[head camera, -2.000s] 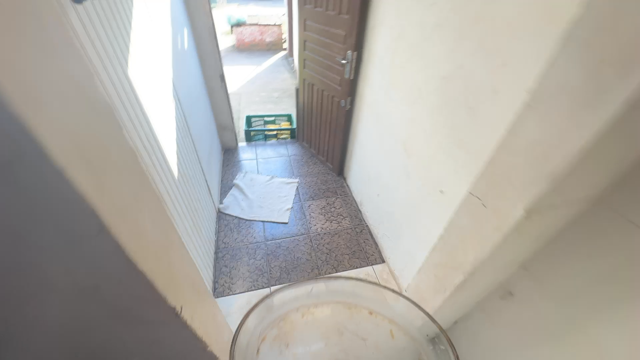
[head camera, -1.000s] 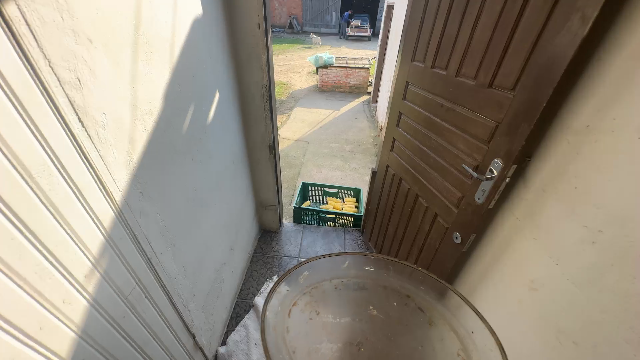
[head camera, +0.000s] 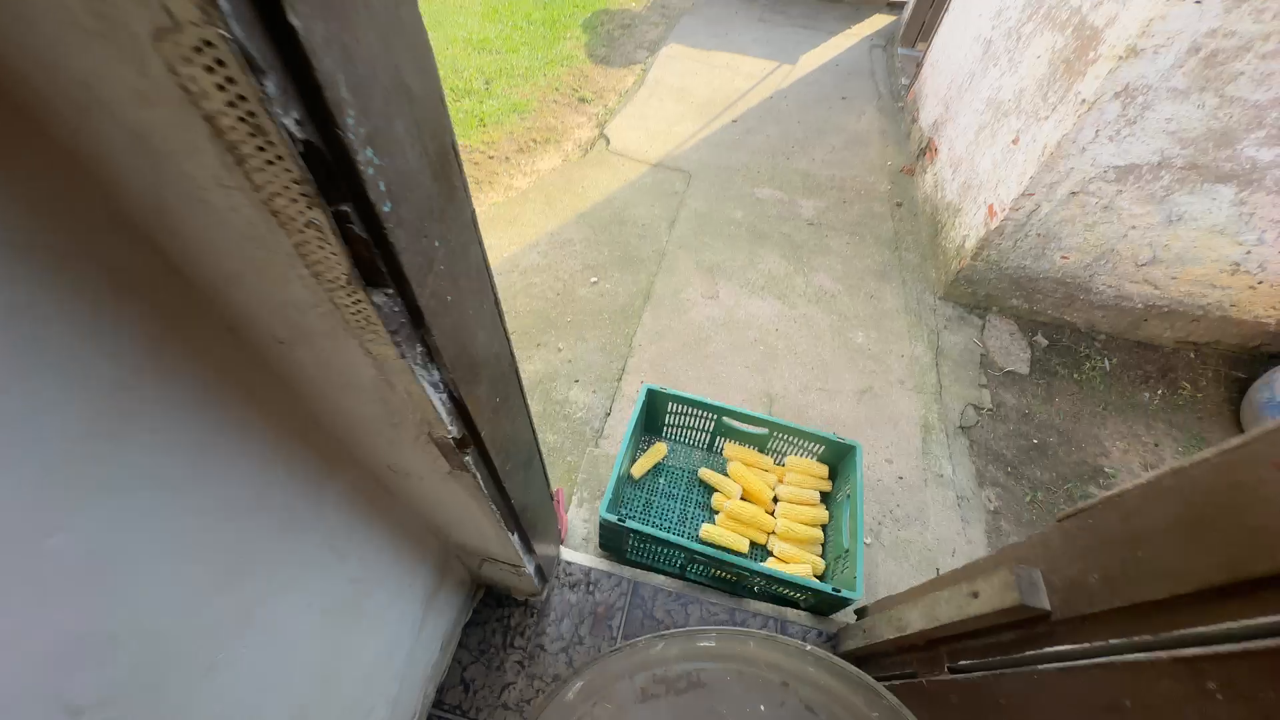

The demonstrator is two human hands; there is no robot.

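Neither my left hand nor my right hand shows. A large round shallow vessel with a thin rim (head camera: 725, 680) juts in at the bottom edge; what supports it is hidden. Just beyond it, outside the doorway, a green perforated plastic crate (head camera: 730, 410) rests by the threshold. Husked yellow corn cobs (head camera: 750, 485) are piled in the crate's right part, and a single cob (head camera: 649, 460) lies apart at its left.
A door frame (head camera: 430, 260) and pale wall (head camera: 220, 430) stand left, a brown wooden door (head camera: 1130, 560) right. A concrete path (head camera: 760, 260) runs outward between grass (head camera: 510, 60) and a weathered wall (head camera: 1120, 170).
The view has moved forward through the passage to the doorway and tipped down. The crate now appears close by, and the white cloth on the floor has gone out of view.
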